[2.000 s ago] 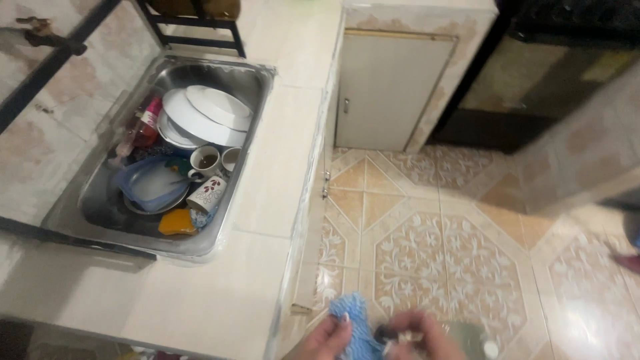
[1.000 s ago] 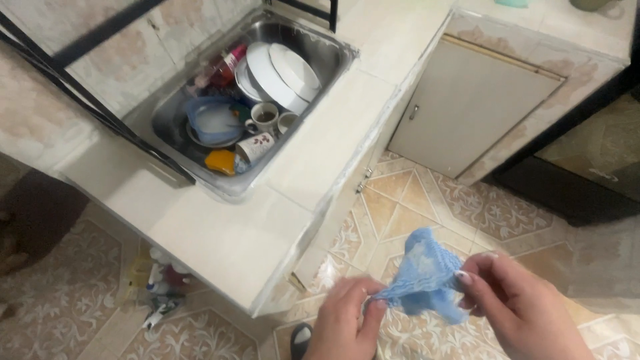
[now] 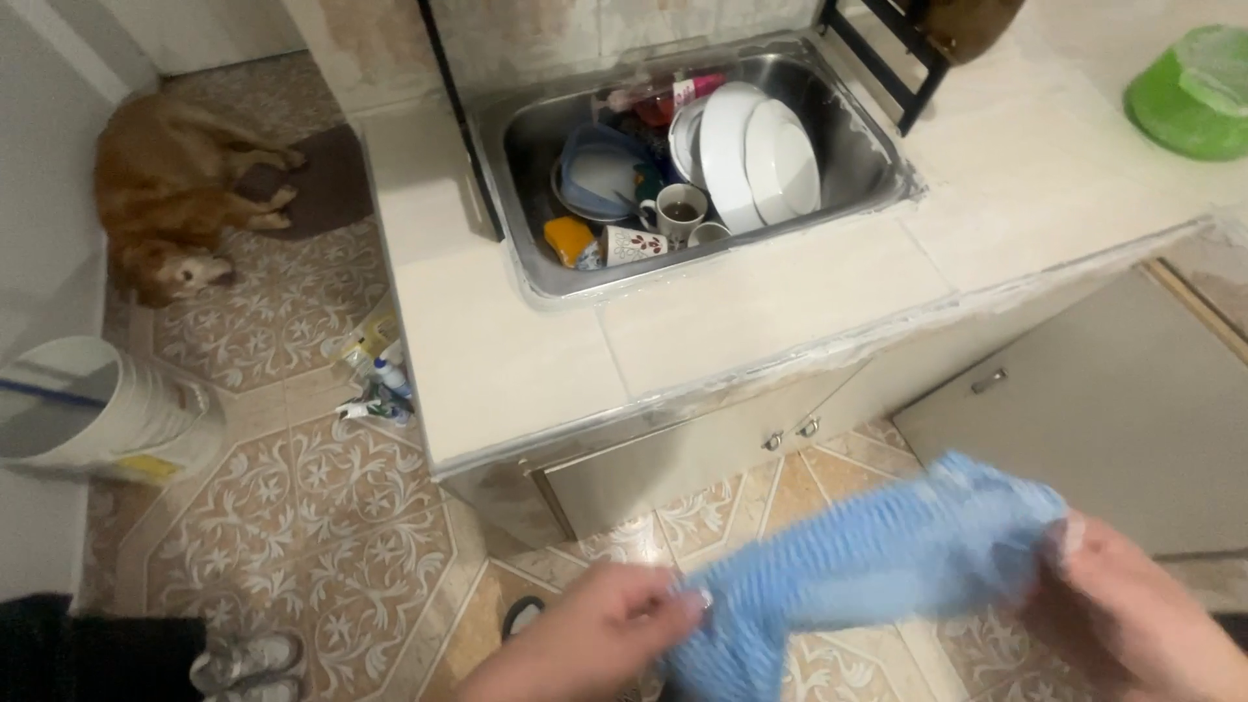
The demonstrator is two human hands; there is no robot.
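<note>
A light blue ribbed cloth (image 3: 858,556), blurred by motion, is stretched between my two hands in front of the cabinet. My left hand (image 3: 604,624) pinches its left end between thumb and fingers. At its upper right end, my right hand (image 3: 1121,595) grips it. Beyond the hands, a stainless steel sink (image 3: 556,285) set in the counter holds white plates (image 3: 731,156), a mug with dark liquid (image 3: 680,211), a patterned cup (image 3: 636,245), a blue bowl (image 3: 604,175), an orange sponge (image 3: 568,240) and a bottle with red contents (image 3: 673,96).
The pale tiled counter (image 3: 507,361) surrounds the sink, with a black metal rack (image 3: 892,58) behind and a green container (image 3: 1194,97) at right. A dog (image 3: 175,195) lies on the floor at left, near a white bucket (image 3: 161,419). Bottles (image 3: 390,375) stand beside the counter; shoes (image 3: 249,663) are lower left.
The blue cloth was bunched between my hands and is now spread out wider, the hands farther apart. The view has swung left, bringing in the dog and the bucket.
</note>
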